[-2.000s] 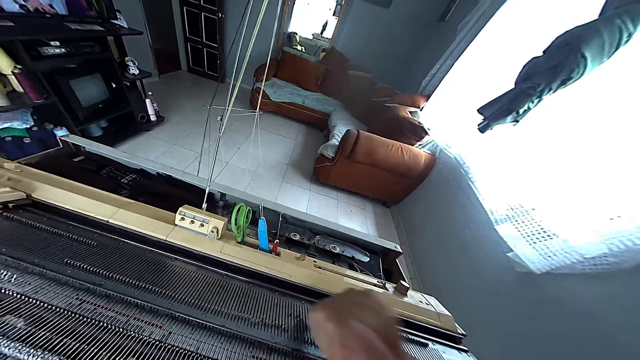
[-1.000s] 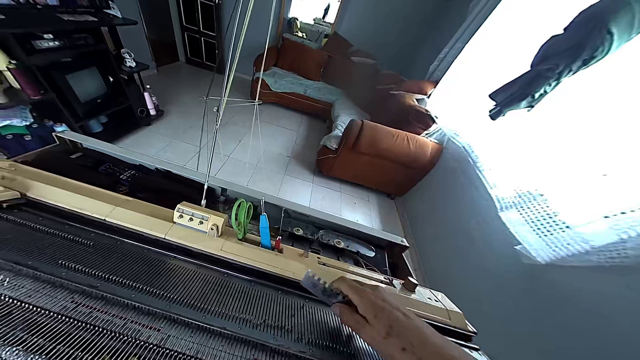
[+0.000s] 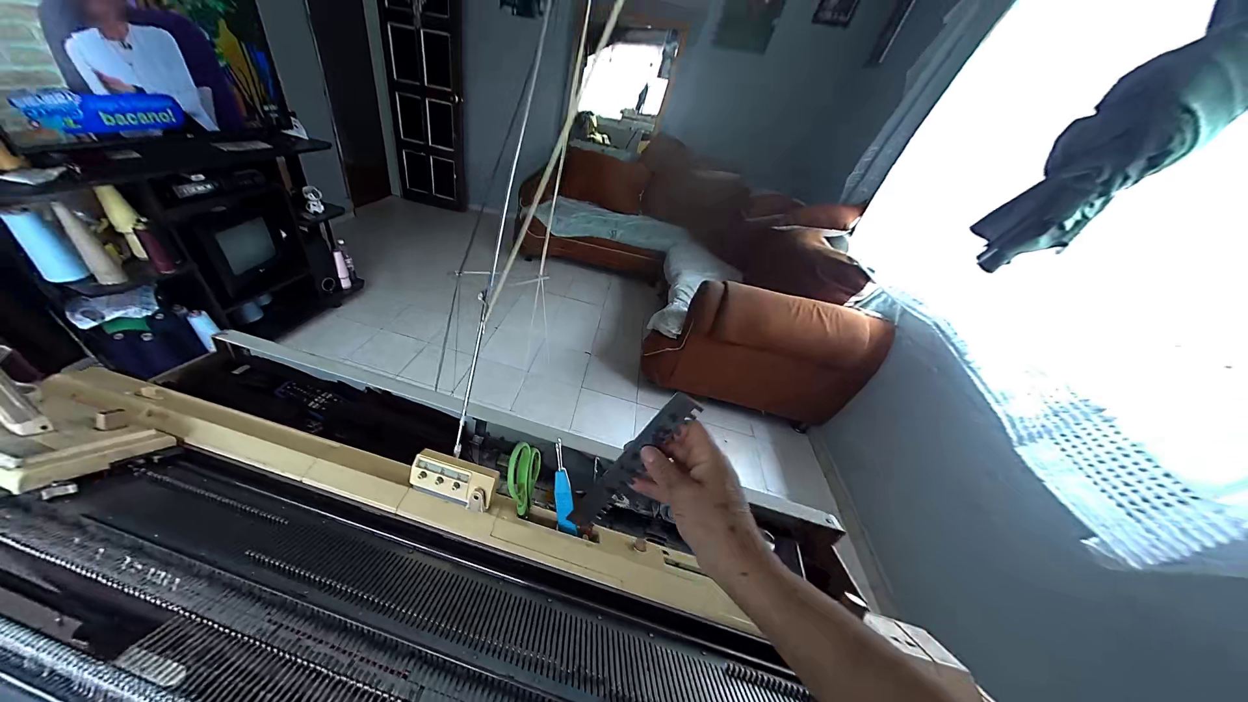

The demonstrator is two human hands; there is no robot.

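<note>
My right hand (image 3: 697,478) pinches a flat dark toothed strip (image 3: 634,463), like a needle pusher comb, and holds it tilted above the back rail of a knitting machine. The strip's lower end is in front of the rail near a blue-handled tool (image 3: 564,499), which stands beside green-handled scissors (image 3: 524,478). To their left is a cream row counter (image 3: 453,480). Rows of needles (image 3: 546,609) run across the machine bed. Yarn runs up a thin metal mast (image 3: 478,361) behind the counter. My left hand is not visible.
The machine carriage (image 3: 88,444) sits on the bed at the left. Behind the machine are a tiled floor (image 3: 526,351) and a brown sofa (image 3: 770,341). Yarn cones (image 3: 49,244) stand on a black shelf at the left. A dark cloth (image 3: 1121,146) hangs at the window.
My right hand has risen from over the needle bed to above the back rail, with the toothed strip in it. The strip now points up and to the right.
</note>
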